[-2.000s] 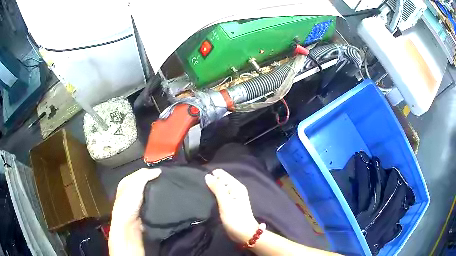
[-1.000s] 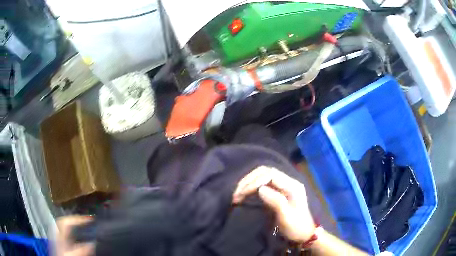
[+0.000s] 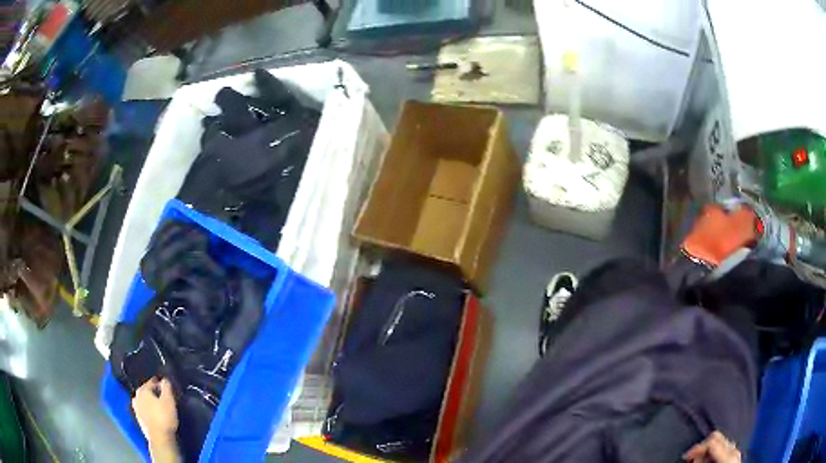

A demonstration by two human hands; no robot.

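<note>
My left hand (image 3: 157, 409) is in the left blue tote (image 3: 276, 339), its fingers closed at the lower edge of a black piece (image 3: 139, 360). Several other black pieces with pale thin edges lie heaped in that tote. My right hand (image 3: 713, 448) is at the bottom right, partly cut off by the frame's edge. Its fingers are curled at the edge of a black pouch (image 3: 659, 436) on the dark purplish cloth (image 3: 625, 348) over my lap. The cloth and pouch are hard to tell apart.
The tote rests on a white bin (image 3: 145, 212) of black pieces. A brown carton (image 3: 498, 194), a red-edged box of black pieces (image 3: 464, 362) and a speckled block (image 3: 575, 185) stand mid-view. The red trimmer head (image 3: 720, 237) and another blue tote (image 3: 788, 398) are at right.
The view has swung left. My left hand has moved from the black piece at my lap into the left tote. My right hand stays over the lap.
</note>
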